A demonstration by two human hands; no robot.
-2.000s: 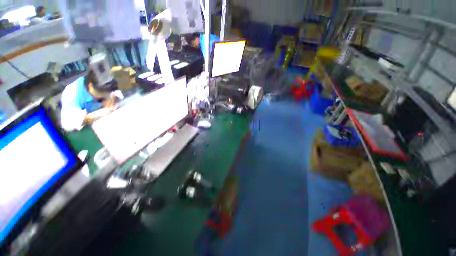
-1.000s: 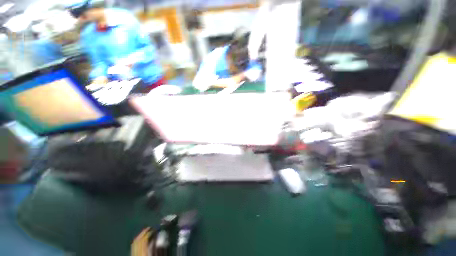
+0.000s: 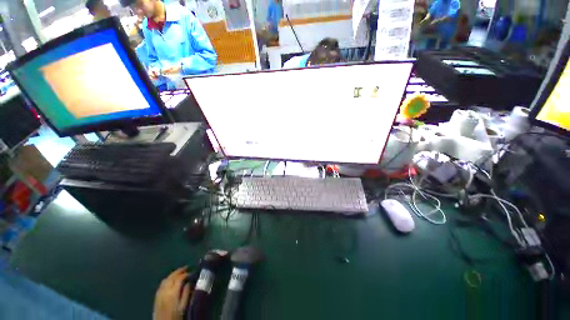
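Observation:
My left hand [image 3: 172,296] is at the bottom edge, partly cut off, against the left side of a black cylinder with a pale band [image 3: 204,280]. I cannot tell whether it grips it. A second banded black cylinder [image 3: 237,279] lies just to the right. My right hand is not in view. Beyond them, a long grey keyboard [image 3: 301,194] sits below the wide monitor [image 3: 300,115], which shows a mostly white page. A white mouse [image 3: 398,215] lies right of the keyboard.
The left monitor [image 3: 90,78] stands behind a black keyboard [image 3: 115,164] on a black box. Cables and adapters [image 3: 531,237] tangle at right, near a yellow sunflower ornament [image 3: 415,106]. A person in a blue smock [image 3: 181,40] is behind the bench.
The view has swung left from the aisle and steadied on the bench. The hand was absent two seconds ago and shows beside the cylinders from one second ago.

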